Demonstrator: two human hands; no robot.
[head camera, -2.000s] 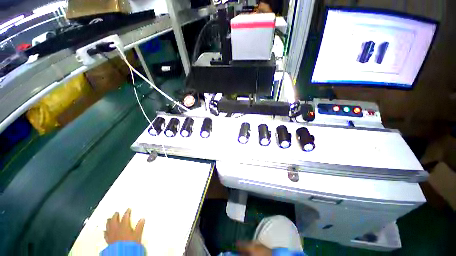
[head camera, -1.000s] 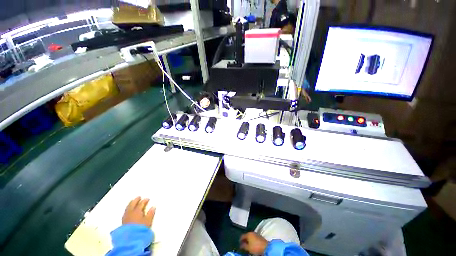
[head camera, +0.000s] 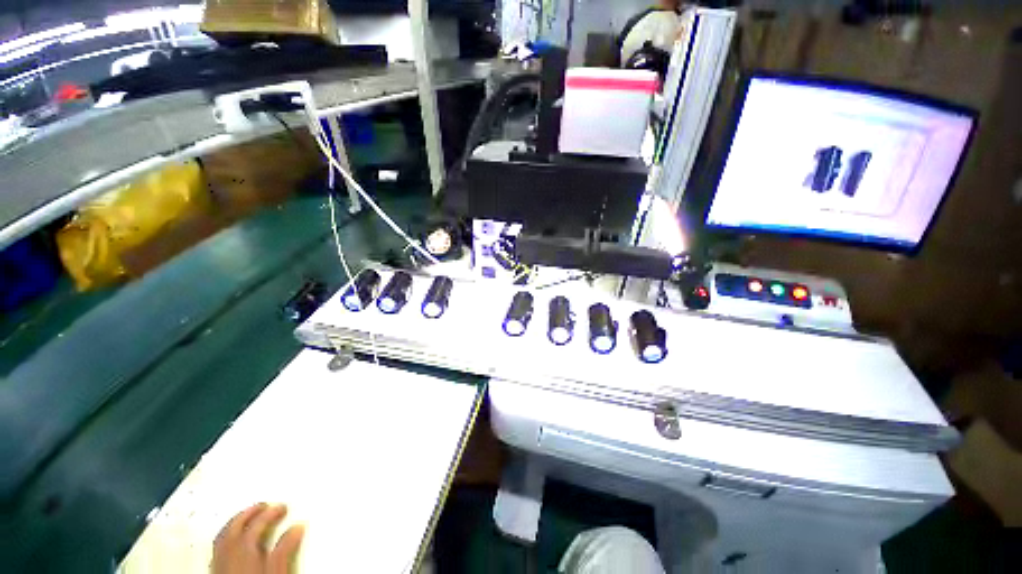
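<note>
Several black cylindrical housings stand in a spaced row on the white machine table (head camera: 784, 364); the rightmost housing (head camera: 647, 336) lies tilted with its bright round end towards me. The left group's nearest housing (head camera: 360, 290) is by the table's left end. Another dark piece (head camera: 303, 299) shows just beyond that end; what supports it is unclear. My left hand (head camera: 258, 540) rests on the cream board (head camera: 370, 437) at the bottom, fingers slightly apart and empty, cut off by the lower edge. My right hand is out of the picture.
A lit monitor (head camera: 841, 163) stands at the back right above a control box (head camera: 773, 290) with coloured buttons. A white-and-red box (head camera: 609, 112) sits on black equipment behind the row. A white cord (head camera: 370, 202) hangs to the table's left end. A metal clip (head camera: 341, 359) is at the board's corner.
The housings have shifted left along the table, and the leftmost dark piece now shows beyond its end. My right hand has left the picture. My left hand shows lower in view.
</note>
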